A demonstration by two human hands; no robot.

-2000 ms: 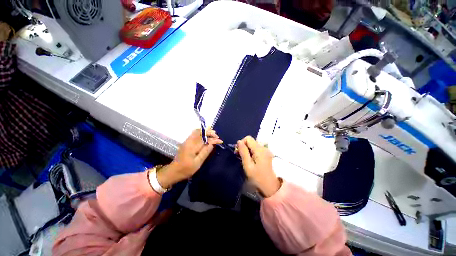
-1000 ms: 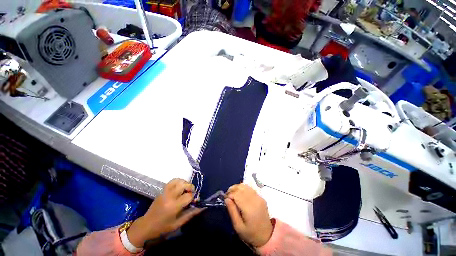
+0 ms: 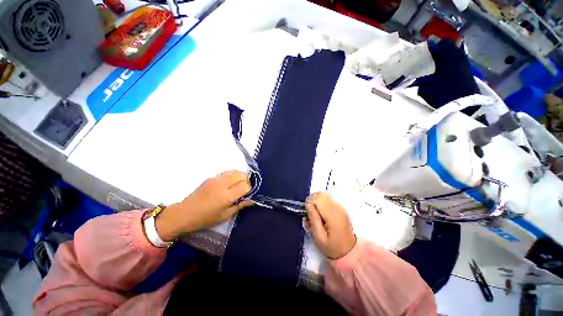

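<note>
A stack of long navy panels [image 3: 296, 117] lies on the white machine table and hangs over its front edge towards my lap. A thin dark and white fabric strip [image 3: 281, 203] runs across the panels, with its loose end lying on the table to the upper left. My left hand [image 3: 225, 196] grips the strip in a loop at the left side of the panels. My right hand [image 3: 329, 225] grips the strip at the right side. Whether the strip passes under the panels is hidden.
The white sewing machine head [image 3: 444, 154] stands on the right. Dark curved pieces [image 3: 435, 256] lie partly hidden beyond it, with thread snips [image 3: 480, 281] beside them. A red tray [image 3: 139, 38] sits upper left by the neighbouring machine. Navy cloth [image 3: 450, 77] lies behind the machine.
My hands have moved apart, stretching the strip across the panels. The lower panel part shows more clearly between my arms. The camera view has shifted.
</note>
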